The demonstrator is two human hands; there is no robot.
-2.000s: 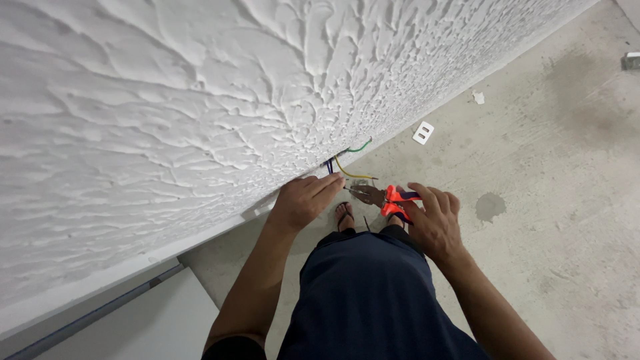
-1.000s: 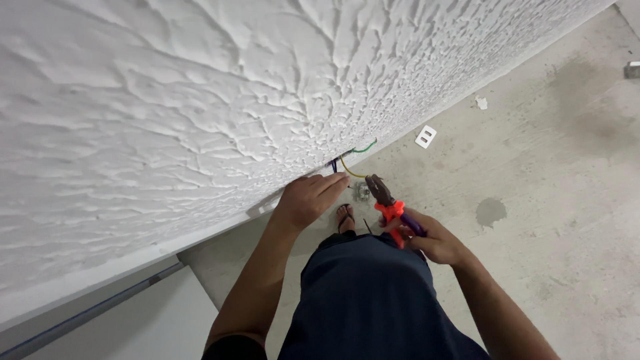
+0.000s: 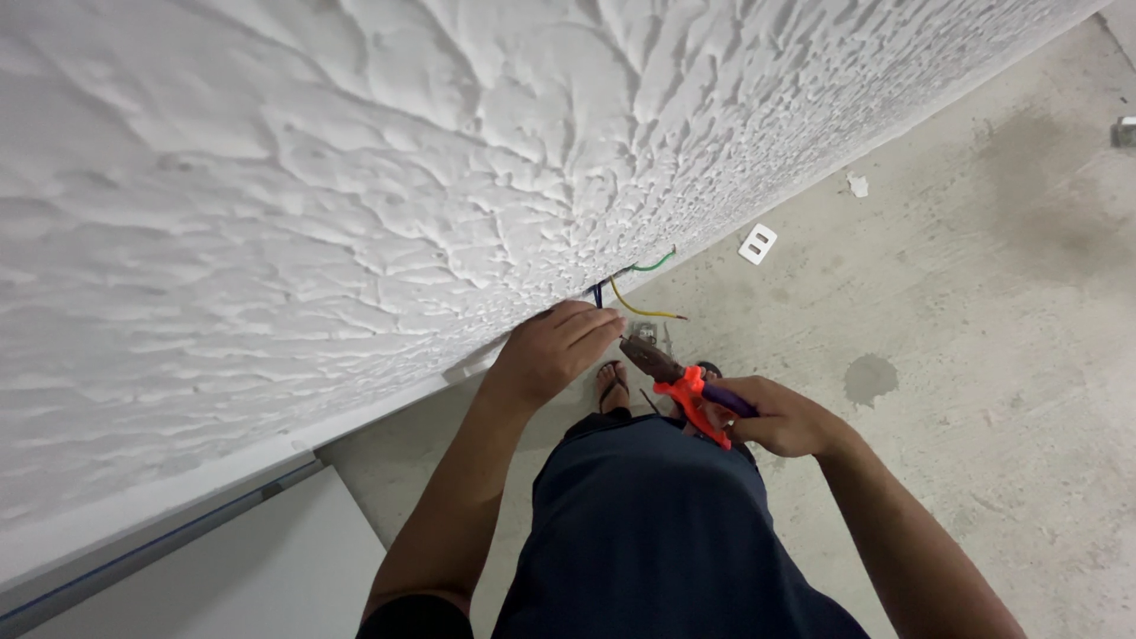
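Dark blue wires (image 3: 599, 295) come out of the textured white wall (image 3: 497, 160) near its base. My left hand (image 3: 557, 348) is at these wires, its fingertips together; it seems to pinch a wire, mostly hidden by the fingers. In my right hand (image 3: 781, 415) are combination pliers (image 3: 683, 382) with orange and purple handles. Their jaws point at the left fingertips, with a thin dark wire end between; whether they grip it cannot be told. A yellow wire (image 3: 641, 311) with a bare copper-coloured tip curves above the pliers. Beyond it, a green wire (image 3: 655, 264) sticks out from the wall.
On the concrete floor (image 3: 932, 337) lie a white faceplate with two openings (image 3: 758, 244), a white scrap (image 3: 857, 185) and a small metal item (image 3: 645, 334) near my feet. Another metal item (image 3: 1124, 132) is at the far right. A white panel (image 3: 257, 559) stands lower left.
The pliers' jaws have moved from the yellow wire's end to beside my left fingertips. The yellow wire's tip now stands free of them. My left hand stays by the wall.
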